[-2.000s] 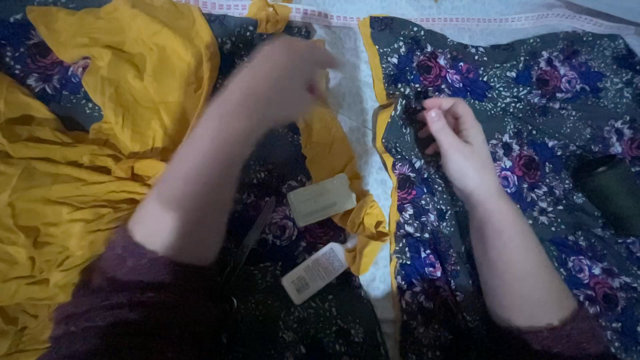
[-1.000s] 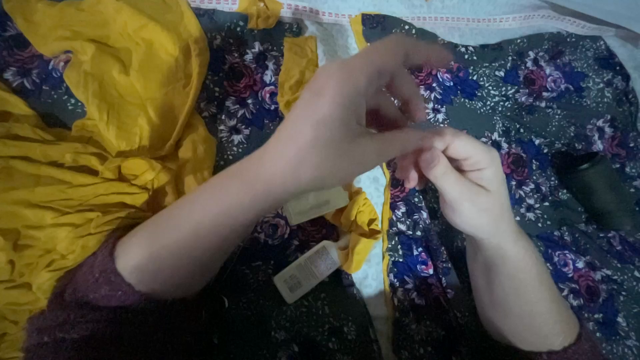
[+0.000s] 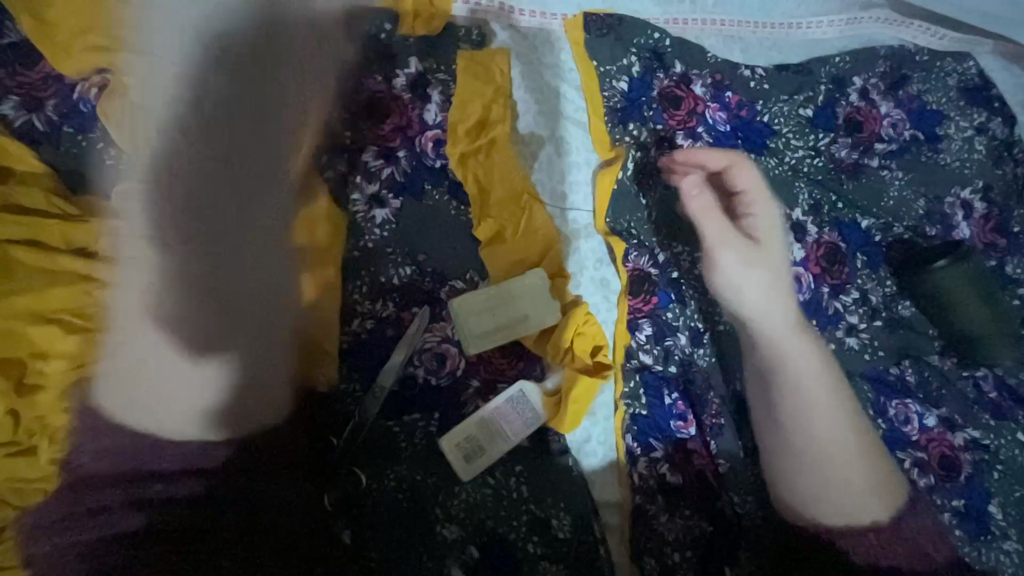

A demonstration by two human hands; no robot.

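My left forearm rises, strongly blurred, across the left of the view, and its hand is past the top edge. My right hand is above the right piece of dark floral fabric, thumb and forefinger close together; whether something thin is between them cannot be told. A yellow fabric edge runs down that piece's left side. A thin dark thread crosses the gap between it and a yellow fabric strip. That strip lies partly on another dark floral piece.
A pale card and a printed tag lie by the strip's lower end. Scissors lie left of them. A dark cylindrical object sits at right, gathered yellow fabric at left. A white cloth is underneath.
A second ago my hands were together over the gap; now they are apart, with my left arm moved left and up, its hand gone from view.
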